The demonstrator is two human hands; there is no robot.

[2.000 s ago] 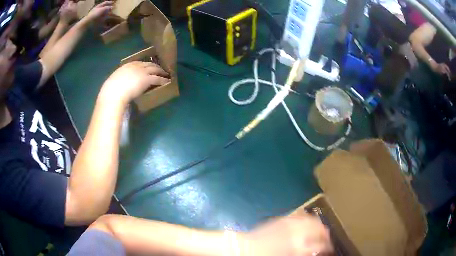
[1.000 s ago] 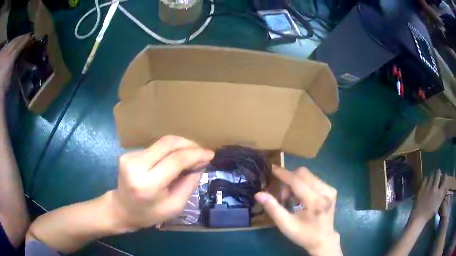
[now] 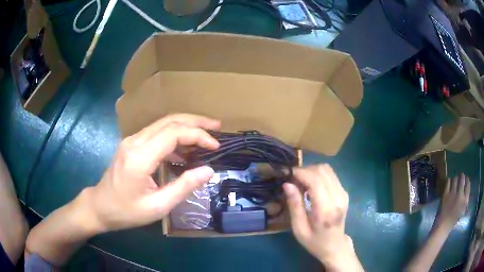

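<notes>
An open brown mailer box point(image 3: 233, 103) stands in front of me with its lid up at the back. A coiled black cable point(image 3: 247, 146) lies across its rear. A black power adapter point(image 3: 243, 219) with a pale tag sits at the front, its thin cord looped behind it. A clear bagged accessory point(image 3: 192, 208) lies front left. My left hand point(image 3: 151, 172) is over the box's left side, fingers and thumb apart at the coil's left end. My right hand point(image 3: 321, 210) is at the right wall, thumb and forefinger near the coil's right end; whether it pinches the cable is unclear.
Another open box with cables point(image 3: 37, 71) stands at far left and one point(image 3: 427, 180) at right, beside another person's hand point(image 3: 455, 199). A dark grey bin point(image 3: 374, 40), black equipment with red connectors point(image 3: 438, 58) and a small device with a pale screen point(image 3: 297, 16) are behind.
The black coil now lies stretched across the box's rear. My left hand has opened and moved up slightly. The other person's hand has left the far-left box.
</notes>
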